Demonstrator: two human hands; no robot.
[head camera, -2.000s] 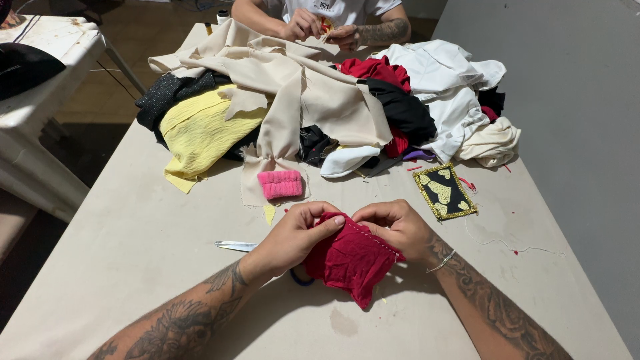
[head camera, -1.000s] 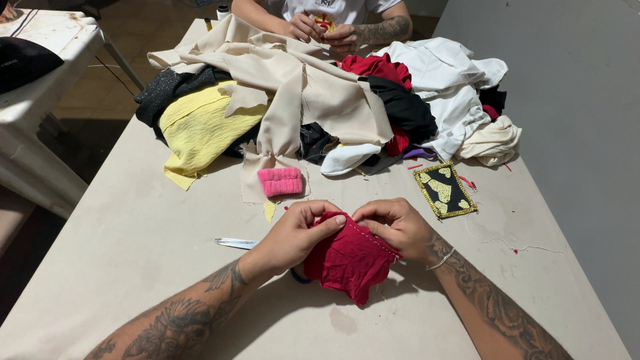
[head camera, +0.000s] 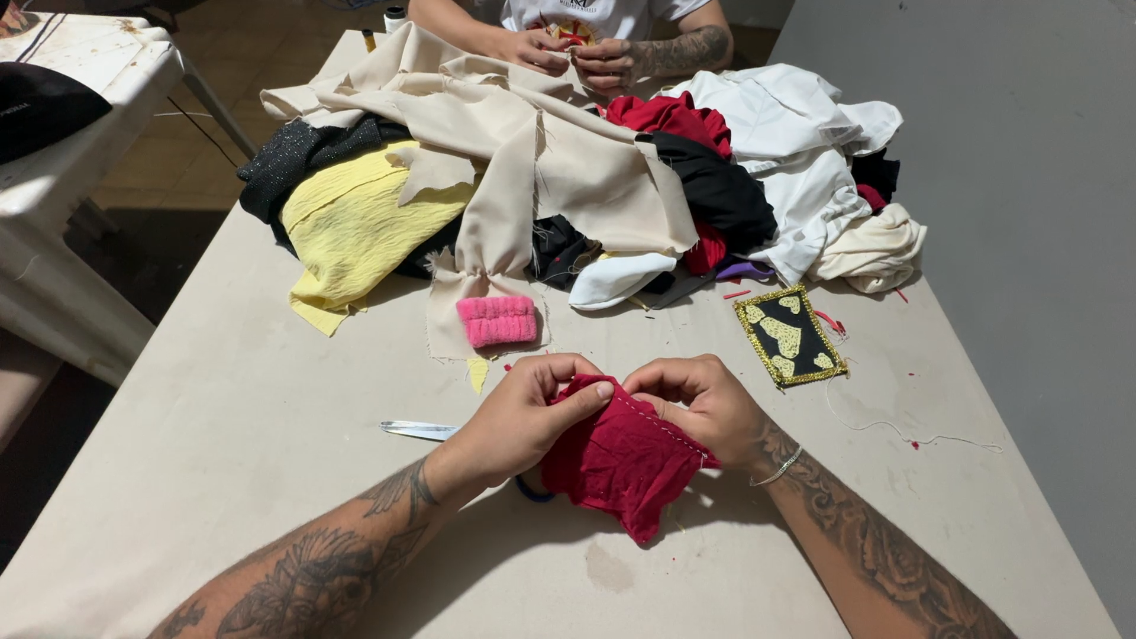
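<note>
A piece of red fabric (head camera: 621, 453) with a line of white running stitches along its upper right edge hangs between my hands. My left hand (head camera: 541, 413) pinches its upper left corner, thumb on top. My right hand (head camera: 701, 408) grips the stitched edge with curled fingers; whether a needle is there cannot be seen. Under my left hand lies a pair of scissors (head camera: 419, 430), its blades pointing left and part of a dark blue handle showing below the wrist. Beyond my hands a pink terry piece (head camera: 497, 321) rests on beige cloth. To the right lies a black patch with gold trim (head camera: 788, 337).
A heap of beige fabric (head camera: 497, 115), yellow fabric (head camera: 373, 222), white cloth (head camera: 754, 115), black and red pieces spans the table's far part. Behind it a person's hands (head camera: 577, 58) hold something small. Loose thread (head camera: 914, 439) lies at right. A white plastic table (head camera: 80, 115) stands at left.
</note>
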